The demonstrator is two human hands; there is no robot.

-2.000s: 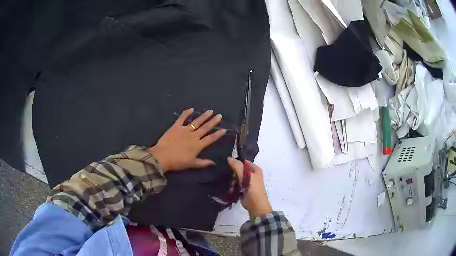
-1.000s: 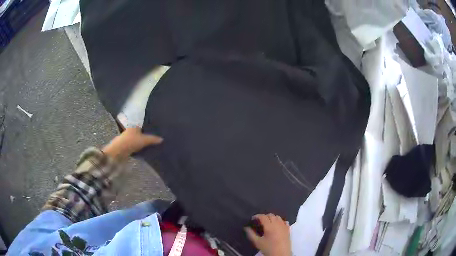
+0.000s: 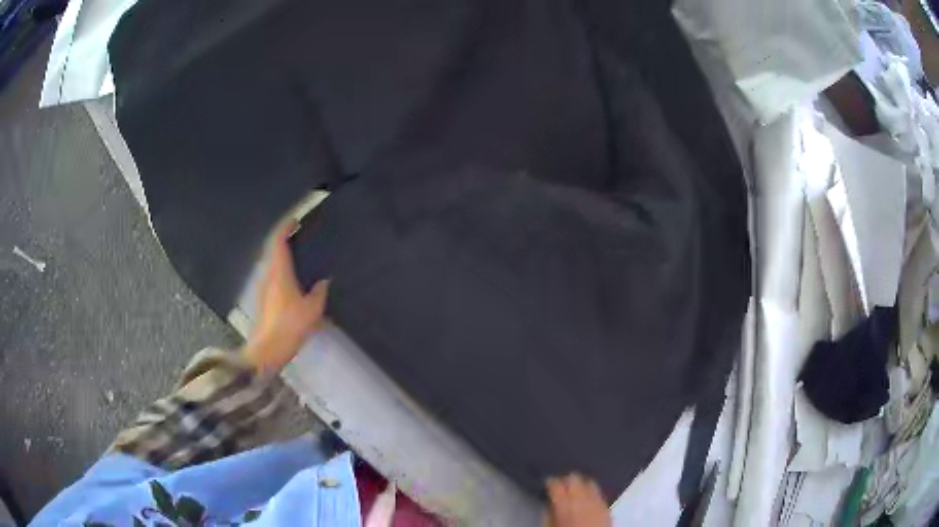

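A large dark cloth (image 3: 494, 268) covers most of the white-topped table (image 3: 386, 412) in the head view. My left hand (image 3: 283, 304) is at the cloth's left edge, beside a slit where a pale surface shows; its thumb is spread and it is blurred, so I cannot tell whether it grips the cloth. My right hand (image 3: 577, 502) is at the cloth's near edge at the bottom, cut off by the frame; its grip is hidden. A narrow dark strip of cloth (image 3: 702, 448) hangs to the right of it. Part of a dark blade-like thing (image 3: 703, 506) shows at the bottom right.
White paper rolls and sheets (image 3: 772, 309) lie along the right, with a dark cloth piece (image 3: 849, 365) on them. Crumpled pale material (image 3: 767, 51) is at the top right. A green thing (image 3: 855, 496) shows at the lower right. Grey floor (image 3: 93, 340) is at the left.
The cloth's near edge has moved away from my body, baring a strip of the table's near edge. My right hand is lower in the frame and more cut off.
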